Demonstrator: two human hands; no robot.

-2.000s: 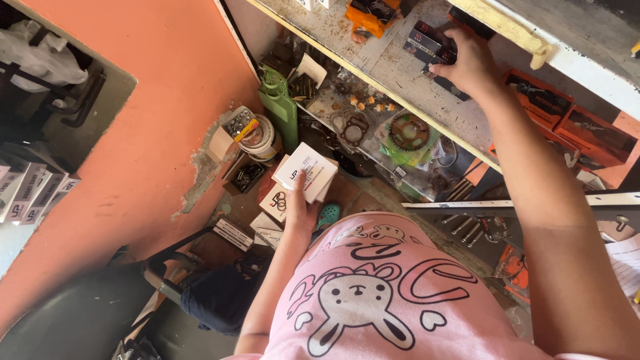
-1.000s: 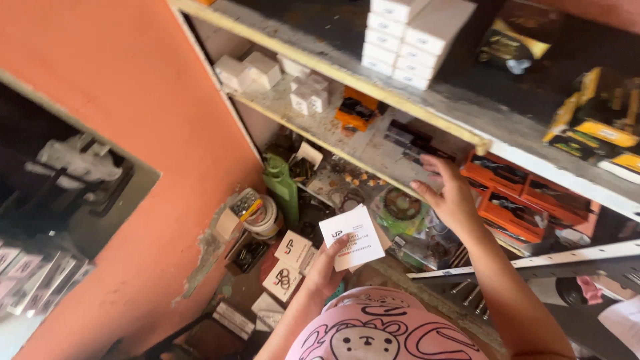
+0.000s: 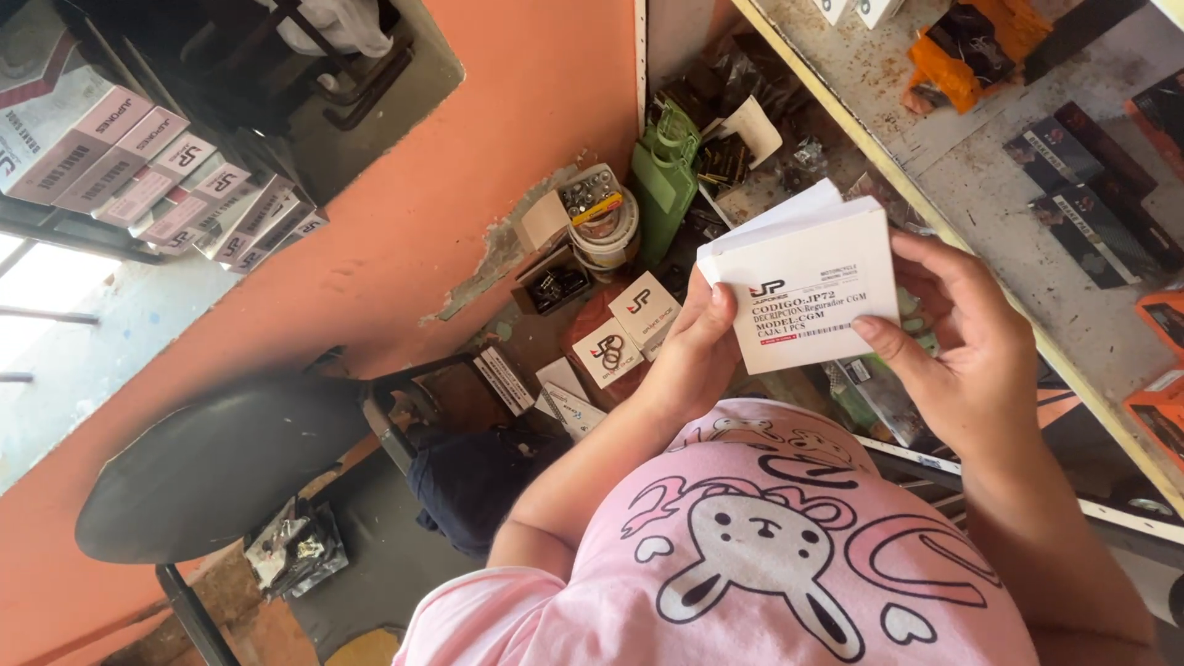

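Observation:
In front of my chest are small flat white cardboard boxes. The front white box (image 3: 814, 301) bears printing and a barcode toward me, and at least one more white box (image 3: 772, 220) shows behind it. My left hand (image 3: 698, 342) grips them at their left edge, its thumb at the front box's corner. With its thumb on the lower right of the front box, my right hand (image 3: 967, 342) holds the right side; its other fingers are partly hidden behind. Two brake shoe boxes (image 3: 645, 310) lie below to the left, one with dark rings on it.
Brake pad boxes (image 3: 1054, 153) and an orange packet (image 3: 976, 51) lie on the shelf at right. A bucket (image 3: 606, 231) with a parts tray stands by the orange wall, beside a green plastic container (image 3: 664, 180). A black chair (image 3: 222, 462) is at lower left; boxes (image 3: 148, 166) are stacked upper left.
My right hand has come away from the shelf to the white boxes in my left hand and now holds their right side. The view has swung toward the left wall.

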